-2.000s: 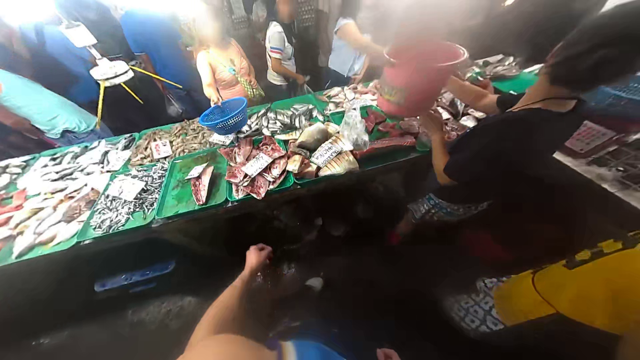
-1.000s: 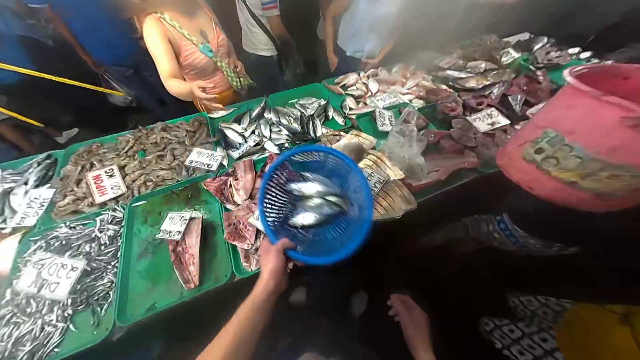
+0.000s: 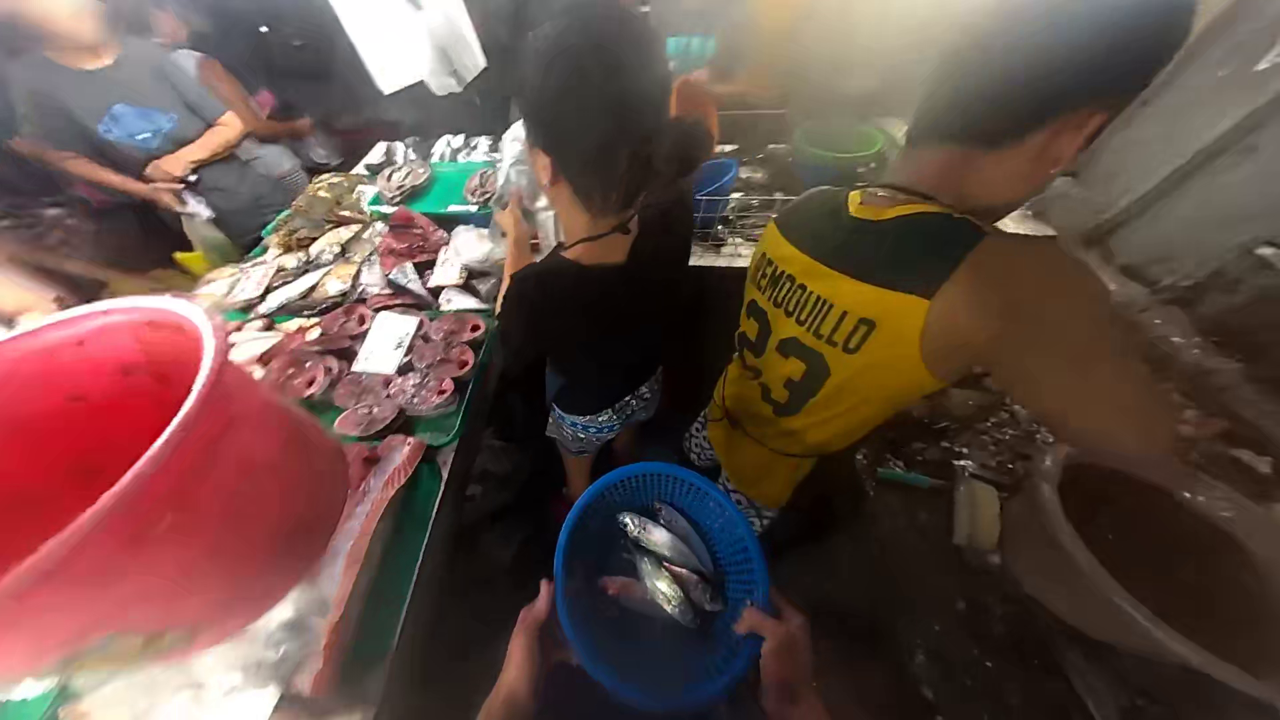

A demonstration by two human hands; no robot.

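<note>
A round blue plastic basket with slotted sides is at the lower middle, with several small silvery fish lying in it. My left hand is at the basket's left side, its fingers partly hidden behind the rim, so its grip cannot be made out. On the right side my right hand holds the rim, thumb on top. Left of the basket, past a dark gap, runs the fish counter with green trays, sliced fish and a blank-looking white card.
A large red bucket stands out at the left, close by. A person in black stands ahead beside the counter. Another in a yellow jersey leans right towards a large grey tub. A person in grey is across the counter.
The view has swung right along the counter. The basket, held over the trays by my left hand a second ago, is now over the aisle, and my right hand has come onto it.
</note>
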